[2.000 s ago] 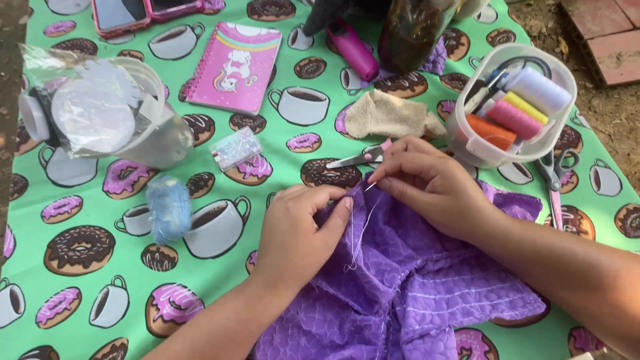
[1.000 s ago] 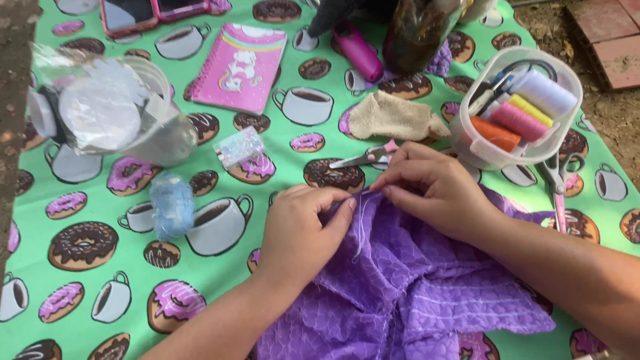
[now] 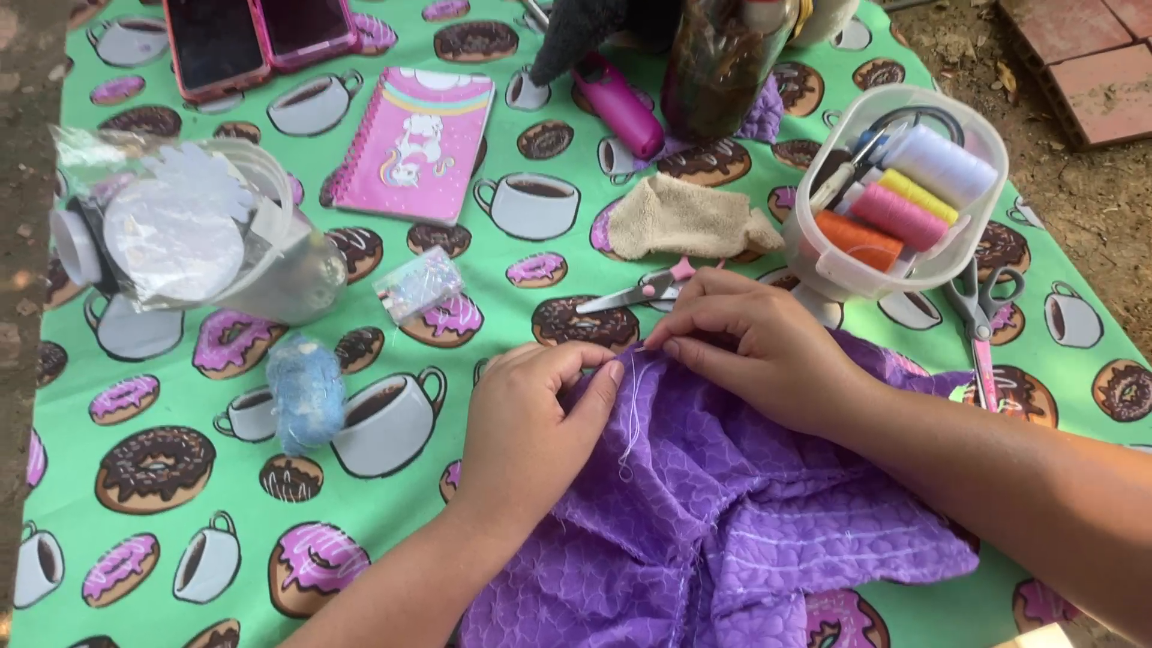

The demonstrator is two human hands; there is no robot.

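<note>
A piece of purple patterned fabric (image 3: 666,504) lies gathered under both hands. My left hand (image 3: 540,414) pinches its upper edge between thumb and index finger. Close beside it, my right hand (image 3: 756,346) pinches the same edge, with fingertips almost touching those of the left. White thread (image 3: 633,414) hangs in a loop from the edge between the hands. A small light tip shows at the right fingertips; whether it is a needle I cannot tell. Small scissors with pink parts (image 3: 643,292) lie just beyond the hands, partly hidden by the right one.
A plastic tub with thread spools (image 3: 819,256) stands right, beside grey-handled scissors (image 3: 976,315). Beige cloth (image 3: 679,216), a pink spiral notebook (image 3: 414,148), a glass jar (image 3: 724,72) and two phones (image 3: 216,40) lie beyond. Left are a clear container (image 3: 306,279), a glittery packet (image 3: 420,283) and a blue fibre bundle (image 3: 306,391).
Two seconds ago the right hand was raised slightly with thread drawn up to its fingers; now it is down at the fabric edge, close to the left hand.
</note>
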